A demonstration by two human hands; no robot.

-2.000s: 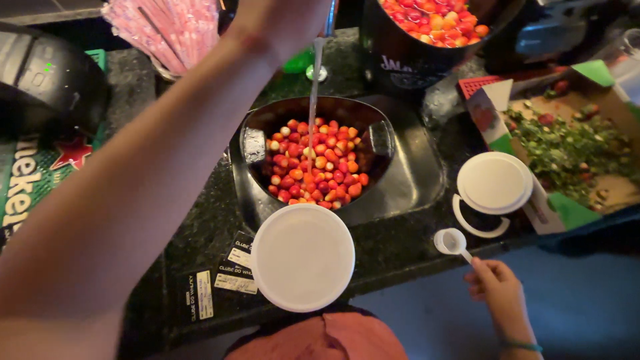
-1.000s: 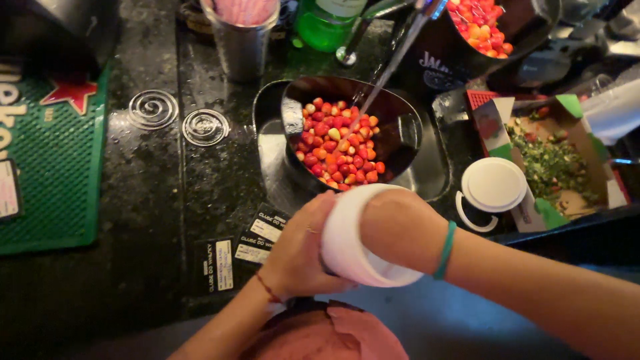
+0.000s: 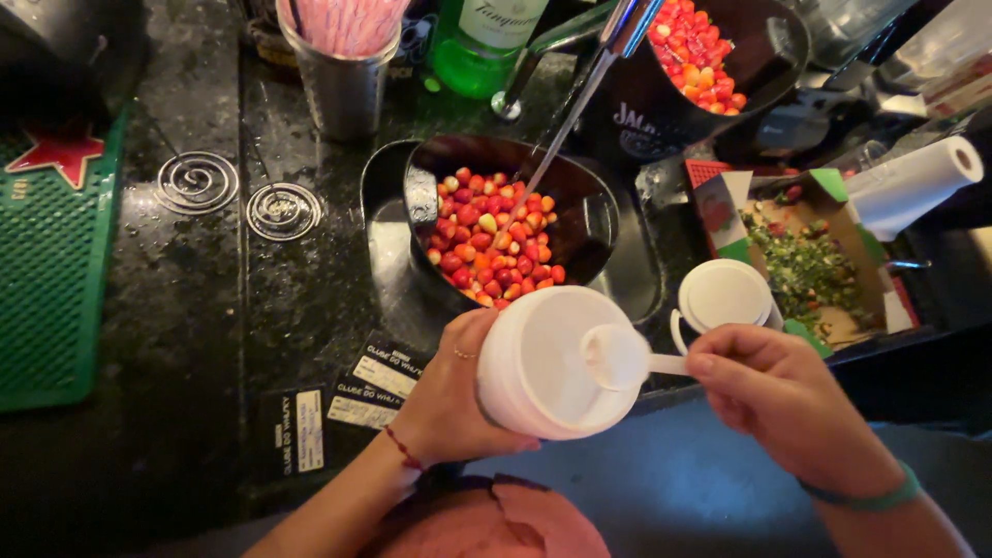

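My left hand (image 3: 457, 395) grips a white plastic tub (image 3: 570, 360), tilted with its mouth facing me. In my right hand (image 3: 759, 391) is the handle of a small white plastic scoop (image 3: 618, 358), whose bowl is at the tub's mouth. Whether the scoop holds anything I cannot tell. Just beyond the tub, a black bucket (image 3: 593, 182) of strawberries (image 3: 496, 240) stands in a steel sink (image 3: 399, 256). Water runs from the faucet (image 3: 629, 27) onto the fruit. A white lidded container (image 3: 727, 296) with a loop handle stands right of the sink.
A second black bucket (image 3: 643, 116) holds more strawberries at the back. To the right are a cardboard box (image 3: 876, 302) of strawberry tops and a white roll (image 3: 911, 186). Left are a metal cup (image 3: 341, 89) of straws, a green bottle (image 3: 473, 54), black cards (image 3: 298, 430) and a green mat (image 3: 58, 287).
My left hand, earlier raised at the faucet, now holds the tub. My right hand was inside the tub one second ago; it has come out to the right with the scoop at the mouth.
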